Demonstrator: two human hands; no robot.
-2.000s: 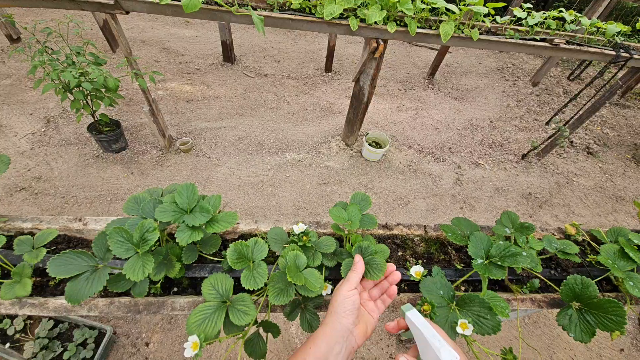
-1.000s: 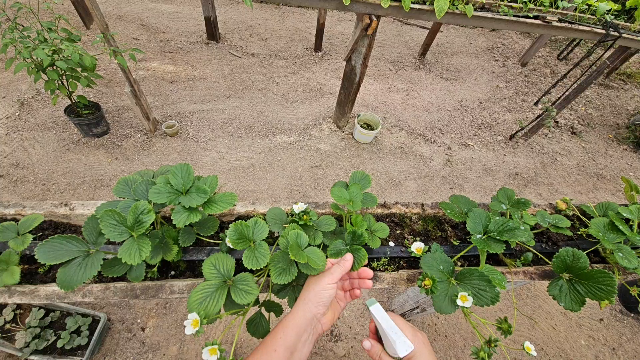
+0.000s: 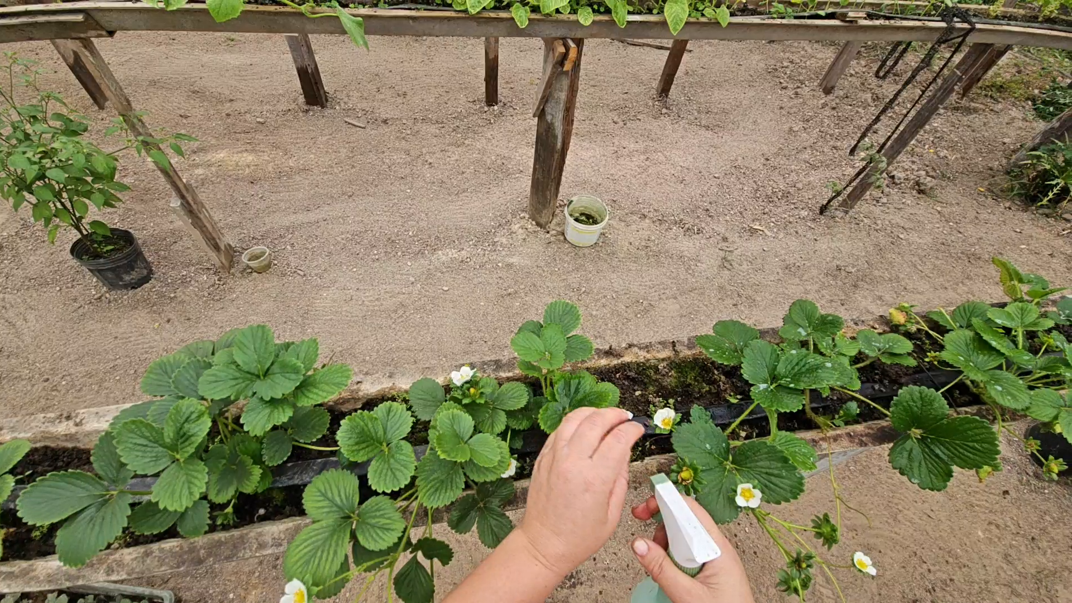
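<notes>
My left hand (image 3: 584, 486) is palm down beside the leaves of a strawberry plant (image 3: 544, 347), its fingers bent together near a black drip line. Whether anything small is between the fingertips cannot be told. Just right of it, my right hand (image 3: 699, 553) is closed around the neck of a spray bottle (image 3: 685, 528) with a white trigger head and pale green nozzle; its body runs out of the lower edge. A white strawberry flower (image 3: 664, 418) is close to my left fingertips, and another flower (image 3: 748, 495) is right of the nozzle.
More strawberry plants (image 3: 251, 377) fill the long planting bed with its pale edging (image 3: 67, 427). Beyond lie sandy ground, a white bucket (image 3: 585, 222) by a wooden post (image 3: 553, 138), a black potted plant (image 3: 115, 264) and a small cup (image 3: 257, 259). A raised wooden bed (image 3: 419, 23) spans the top.
My left hand has turned from palm showing with fingers spread to back showing with fingers bent together. The spray bottle remains in my right hand.
</notes>
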